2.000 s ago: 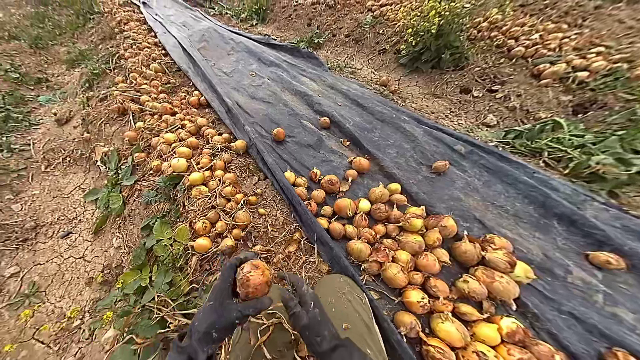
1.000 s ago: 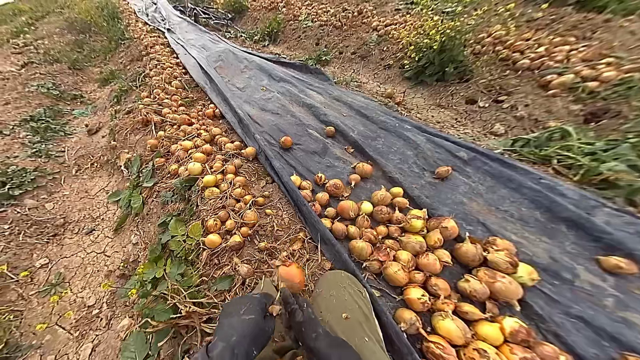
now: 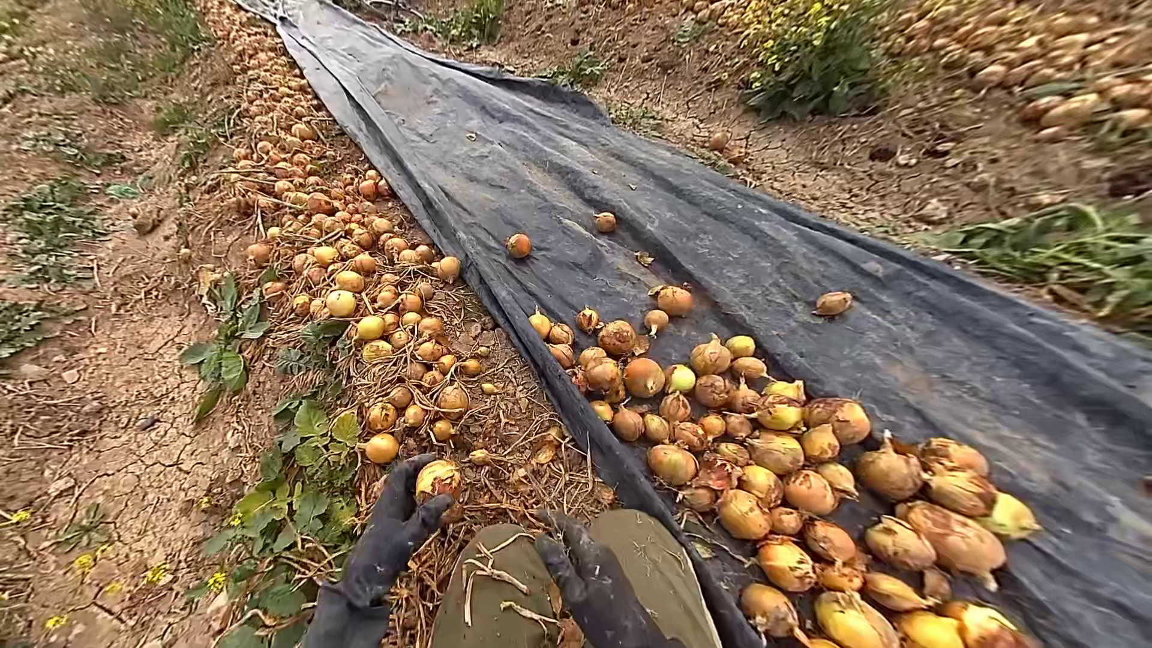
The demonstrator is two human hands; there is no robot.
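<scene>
My left hand [image 3: 391, 531], in a dark glove, is at the lower middle with its thumb and fingers around a yellow-brown onion [image 3: 438, 481]. My right hand [image 3: 594, 576], gloved too, is over my right thigh with its fingers apart and nothing seen in it. To the left and ahead, a long row of onions [image 3: 341, 303] with dry stalks lies on the soil. On the right, a heap of onions [image 3: 778, 454] rests on a dark fabric sheet [image 3: 765, 297], with a few loose ones farther up the sheet.
My knees [image 3: 495, 585] in olive trousers are beside the sheet's near edge. Green weeds [image 3: 310, 459] grow along the left of the row. Another band of onions [image 3: 1035, 49] lies at the upper right, near a yellow-flowered plant [image 3: 814, 54]. Cracked soil [image 3: 117, 450] is at the left.
Two seconds ago my hands were close together around an onion. Now they are apart, with my left hand on an onion near the row's lower end and my right hand over my thigh.
</scene>
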